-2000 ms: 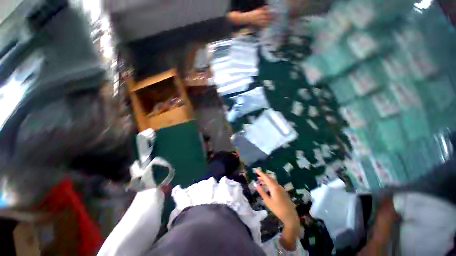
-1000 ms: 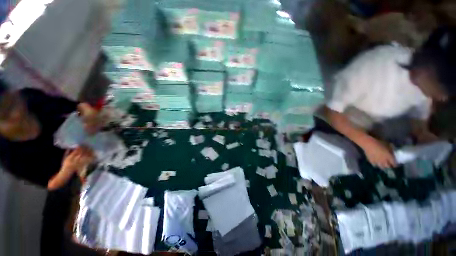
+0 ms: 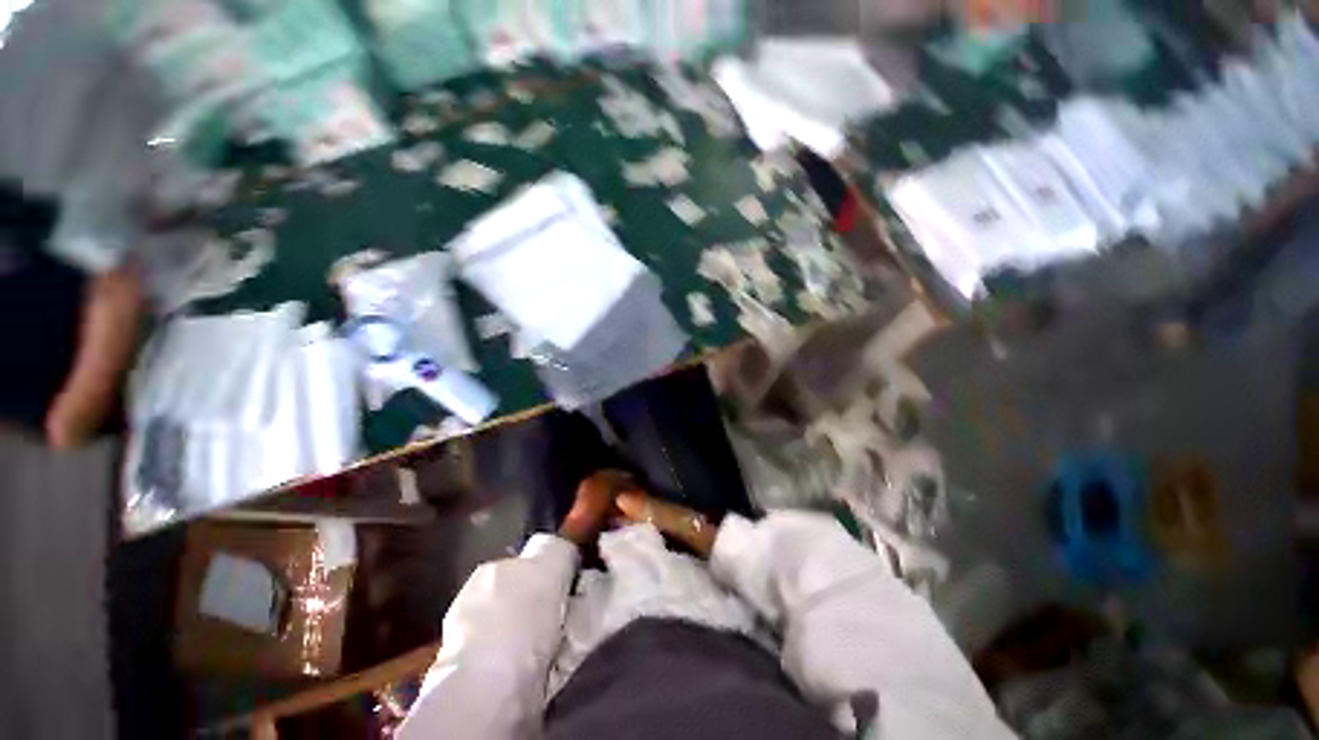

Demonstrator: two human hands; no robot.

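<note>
My left hand (image 3: 596, 506) and my right hand (image 3: 658, 516) are close together low in front of my body, below the table's front edge. They are small and blurred; no held thing can be made out. A stack of flat white mailers (image 3: 561, 275) with a grey lower part lies at the green table's (image 3: 333, 217) front edge. A white handheld fan (image 3: 423, 367) with a blue ring lies left of it on a white bag (image 3: 420, 297). More white mailers (image 3: 246, 405) overlap at the far left.
Pale paper scraps (image 3: 752, 275) litter the table and floor. Mint-green cartons (image 3: 311, 94) stand at the back. White parcels (image 3: 1042, 188) line the right table. A person's arm (image 3: 99, 354) is at the left. A brown carton (image 3: 261, 593) sits below; a blue stool (image 3: 1095, 513) stands right.
The view has tilted down from the table, bringing my two hands and sleeves into the picture, close together. Two seconds ago they were apart, with a white strip by my left hand.
</note>
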